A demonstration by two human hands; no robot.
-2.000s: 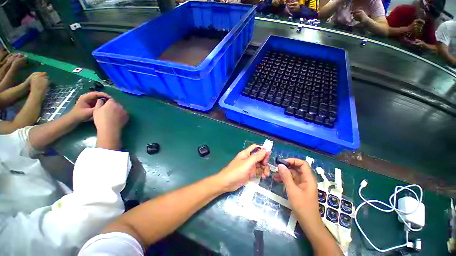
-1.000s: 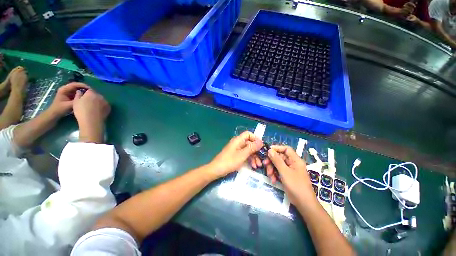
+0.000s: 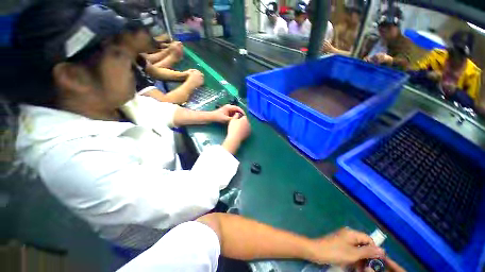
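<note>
My left hand [image 3: 345,248] is at the bottom right of the view, its fingertips on a small black unit [image 3: 376,264] that shows a round ring face. Of my right hand [image 3: 394,265] only a bit of finger shows at the bottom edge, beside the same unit; the rest is cut off. A white strip [image 3: 378,237] stands out just past my left fingertips. Two black units lie loose on the green bench, one nearer [image 3: 299,198] and one farther left [image 3: 256,168].
A deep blue crate [image 3: 298,119] stands beyond the bench edge. A shallow blue tray [image 3: 372,199] with rows of black units is at the right. A worker in white [image 3: 122,175] sits close on the left, hands over the bench. More people sit opposite.
The view has swung up and left, so the hands now lie at the bottom right edge and my right hand is mostly out of frame. The white cable and ring-faced units have left the view.
</note>
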